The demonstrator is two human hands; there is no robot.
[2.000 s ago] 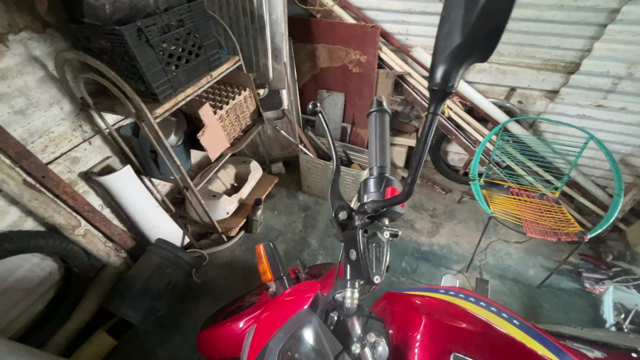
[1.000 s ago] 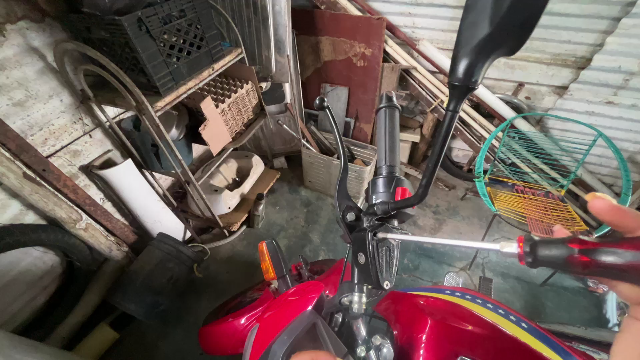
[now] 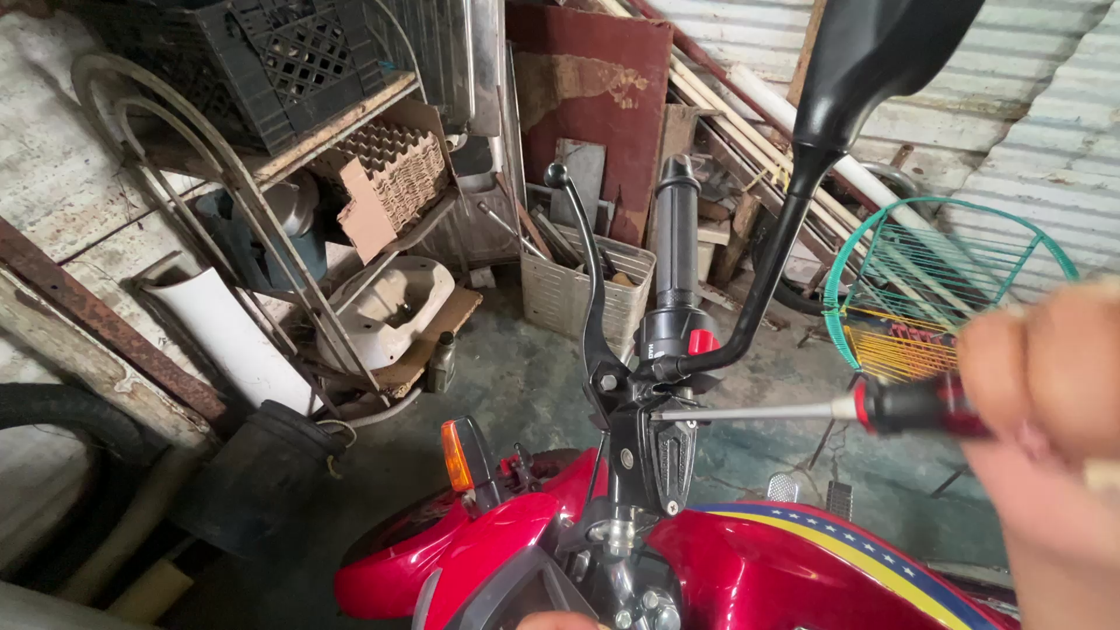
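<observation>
My right hand (image 3: 1041, 385) grips the black and red handle of a screwdriver (image 3: 752, 412) at the right. Its shank points left, and the tip meets the area of the brake master cylinder (image 3: 652, 455) on the motorcycle's handlebar. Above it are the brake lever (image 3: 591, 271), the black rubber grip (image 3: 678, 236) and the switch housing with a red switch (image 3: 703, 341). A black mirror (image 3: 875, 70) rises on its stem. Only a fingertip of my left hand (image 3: 560, 621) shows at the bottom edge, by the dark front cowl; the rest is out of frame.
The red fuel tank (image 3: 744, 560) and an orange turn signal (image 3: 457, 455) lie below. A metal shelf rack (image 3: 236, 166) with a black crate (image 3: 280, 70) stands left, near a dark bucket (image 3: 254, 472). Behind are a bin (image 3: 560, 297), leaning pipes and a green and yellow corded chair (image 3: 836, 324).
The screwdriver, absent two seconds ago, came in from the right with my right hand one second ago. Its tip stays by the master cylinder, while my hand now covers more of the handle.
</observation>
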